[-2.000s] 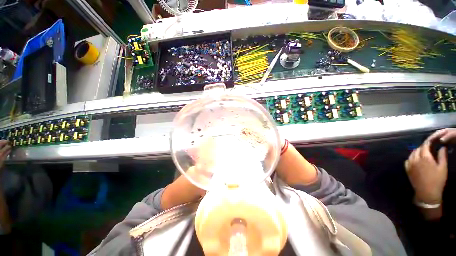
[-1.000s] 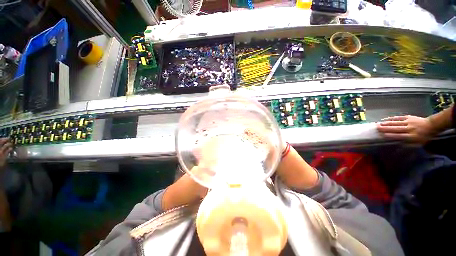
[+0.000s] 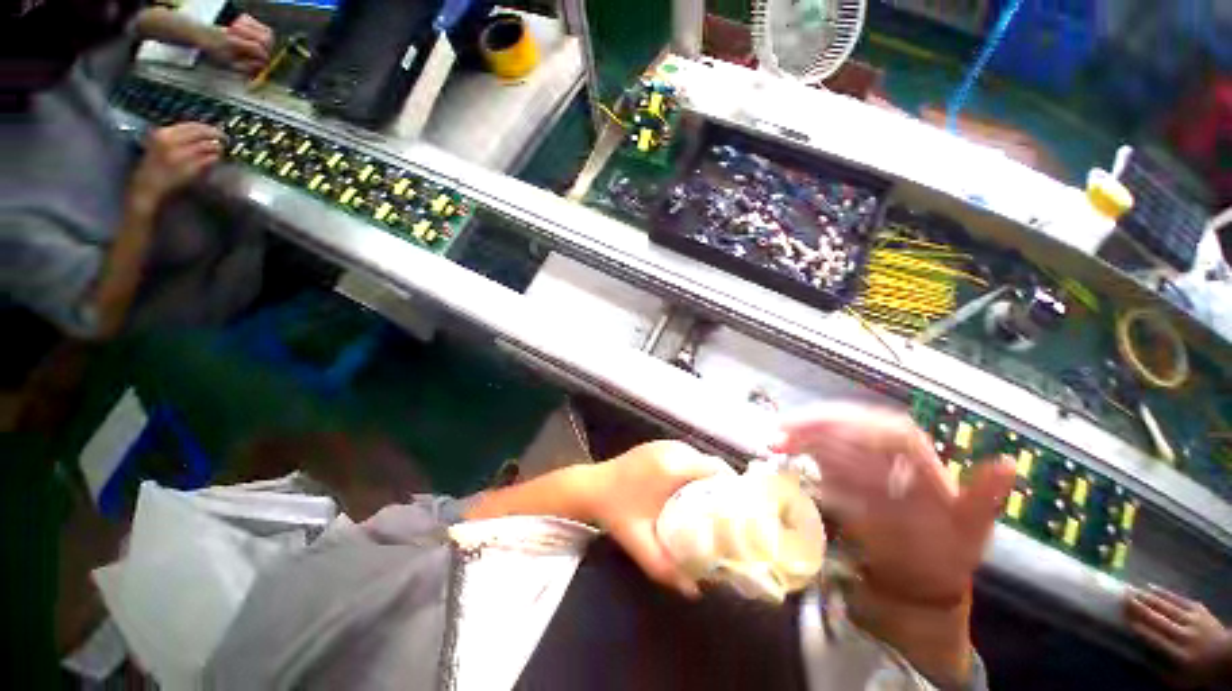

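My left hand (image 3: pixel 638 510) is shut around a pale yellow, round, cup-like item (image 3: pixel 743 529) low in the middle of the view; its contents are too blurred to tell. My right hand (image 3: pixel 899 506) is blurred, just right of and above the item, with thumb and fingers wide apart. A small whitish bit shows between the item and its fingertips; whether they touch it is unclear. A green circuit board panel (image 3: pixel 1034 497) with yellow blocks lies on the line, partly behind my right hand.
A black tray (image 3: pixel 665 232) of loose components, yellow wires (image 3: pixel 908 281) and a tan ring (image 3: pixel 1151 348) lie beyond the conveyor rail (image 3: pixel 574 354). Another board panel (image 3: pixel 338 176) lies left, by a person's hands (image 3: pixel 183 151). Another person's hand (image 3: pixel 1178 628) is at lower right.
The view has swung left and tilted. The large clear vessel in front of the camera is gone from view. My hands, earlier mostly hidden behind it, now show, with my right hand apart from the left.
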